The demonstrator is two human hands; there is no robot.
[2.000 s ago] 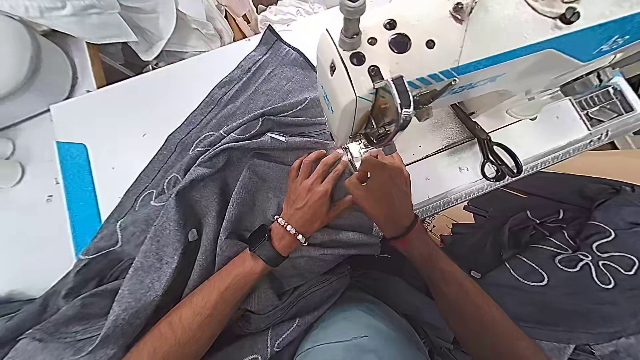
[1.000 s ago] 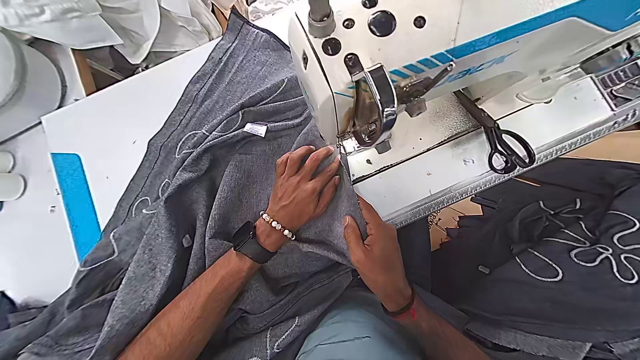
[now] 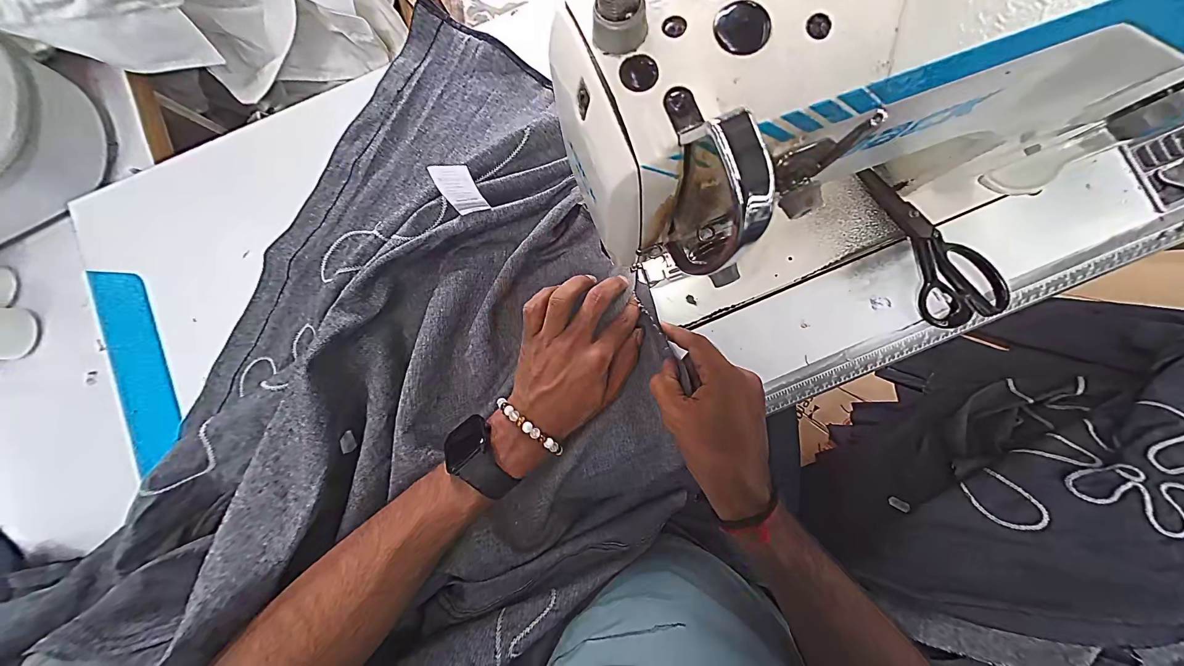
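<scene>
Dark grey fabric [image 3: 444,314] with white looped cord stitching and a small white label [image 3: 459,190] spreads over the table and hangs towards my lap. Its edge lies at the needle and presser foot of a white and blue industrial sewing machine [image 3: 601,139]. My left hand [image 3: 578,356] rests flat on the fabric just in front of the presser foot, fingers slightly spread. In my right hand [image 3: 717,421], the folded fabric edge [image 3: 661,338] is pinched between thumb and fingers, to the right of and below the needle.
Black-handled scissors [image 3: 957,282] lie on the machine bed at right, near a ruler strip [image 3: 851,356] along the table edge. A second dark fabric piece [image 3: 1017,555] with a white cord flower sits at lower right. White cloth [image 3: 250,46] is heaped at upper left.
Two seconds ago both hands were close together at the presser foot. My right hand moved down from it and now pinches the fabric edge; my left hand moved slightly down, then back near the foot.
</scene>
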